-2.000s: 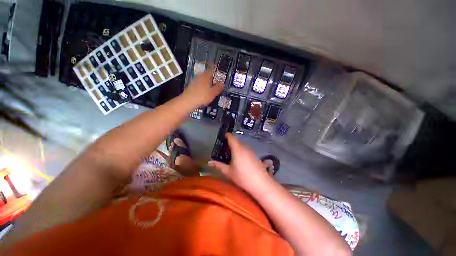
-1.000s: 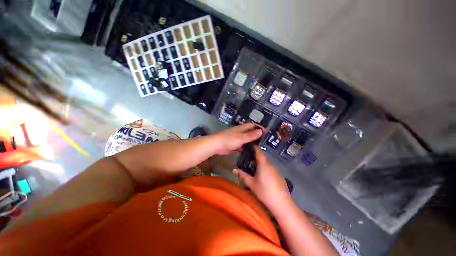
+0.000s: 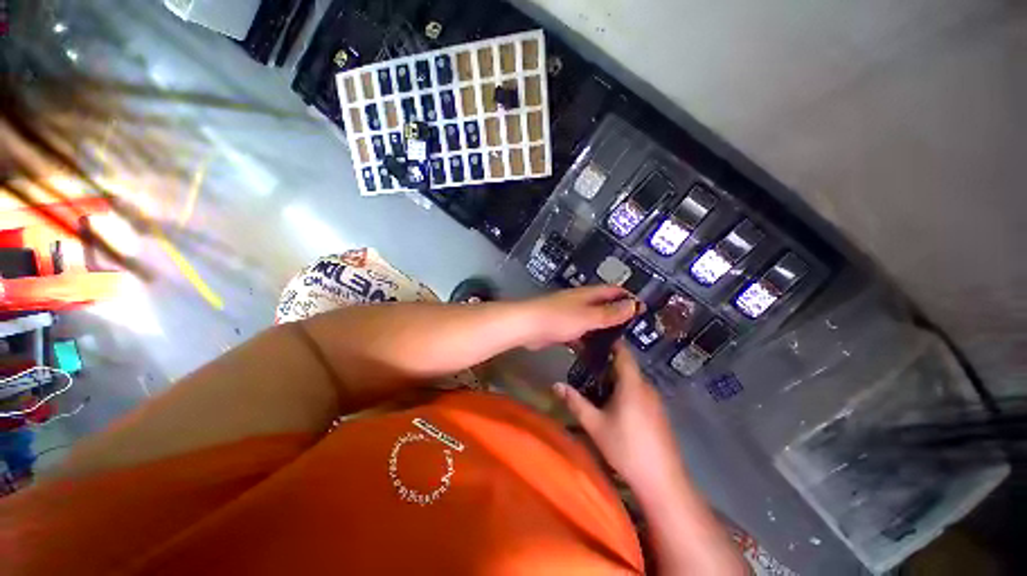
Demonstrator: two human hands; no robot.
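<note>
A black phone housing point(image 3: 592, 362) is held in front of my body, between both hands. My right hand point(image 3: 628, 419) grips its lower part from the right. My left hand point(image 3: 586, 313) has its fingertips at the housing's upper end; whether they pinch a small part there is hidden. Just beyond, a clear blister tray point(image 3: 577, 154) holds several keypad phones point(image 3: 713, 257) in its far row. More phones and parts point(image 3: 700, 344) lie in its near row, partly behind my hands.
A white compartment tray point(image 3: 492, 131) with small dark parts lies on black blister trays point(image 3: 501, 223) at the upper middle. A white bin with clear scrap point(image 3: 901, 473) stands at the right. A purple-blue part point(image 3: 724, 386) lies by the clear tray. Red trays point(image 3: 56, 261) show at the left.
My left hand has moved from the far phones in the clear tray back to the housing in my right hand. The view has turned, and the trays appear shifted and tilted.
</note>
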